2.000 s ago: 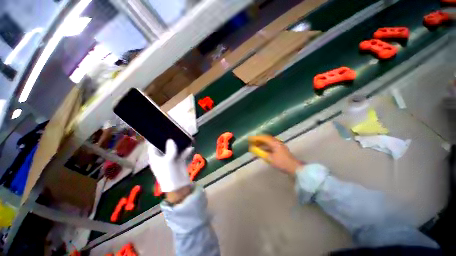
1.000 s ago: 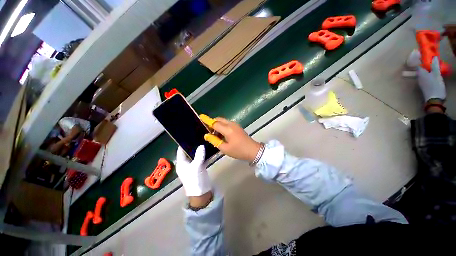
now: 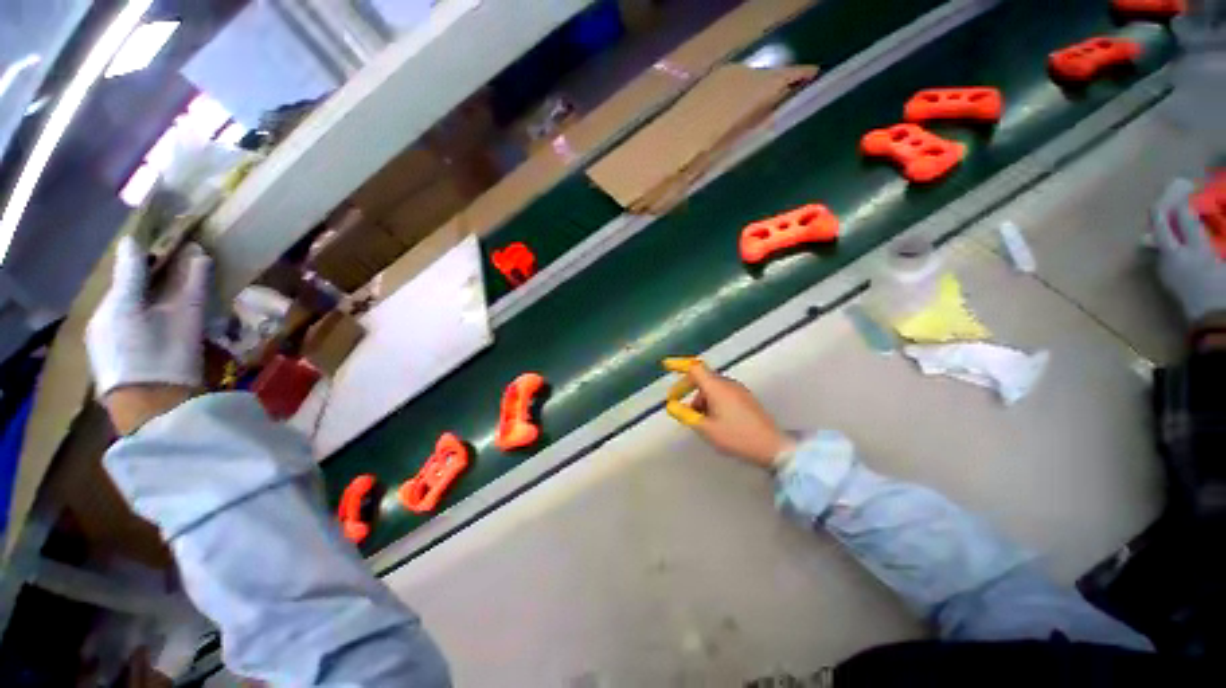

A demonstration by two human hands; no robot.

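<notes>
My left hand (image 3: 151,329), in a white glove, is raised at the far left beside the pale beam. Its fingers and thumb are around a dark object that looks like the smartphone (image 3: 175,273), mostly hidden and seen nearly edge-on. My right hand (image 3: 726,414), with yellow finger cots on thumb and finger, is over the bench by the belt's near rail, empty, fingertips apart. Orange shells lie spaced on the green belt, one near the middle (image 3: 520,411), one to its left (image 3: 434,473) and one further right (image 3: 788,235).
A translucent bottle (image 3: 913,269), yellow cloth (image 3: 944,312), crumpled white rag (image 3: 982,366) and white stick (image 3: 1016,247) are on the bench. Cardboard sheets (image 3: 699,135) and a white board (image 3: 410,343) are across the belt. A person's gloved hand (image 3: 1190,255) holds an orange shell at right.
My left hand has moved up and far left with the dark object. My right hand has left the smartphone and moved right, over the bench edge. The view has shifted.
</notes>
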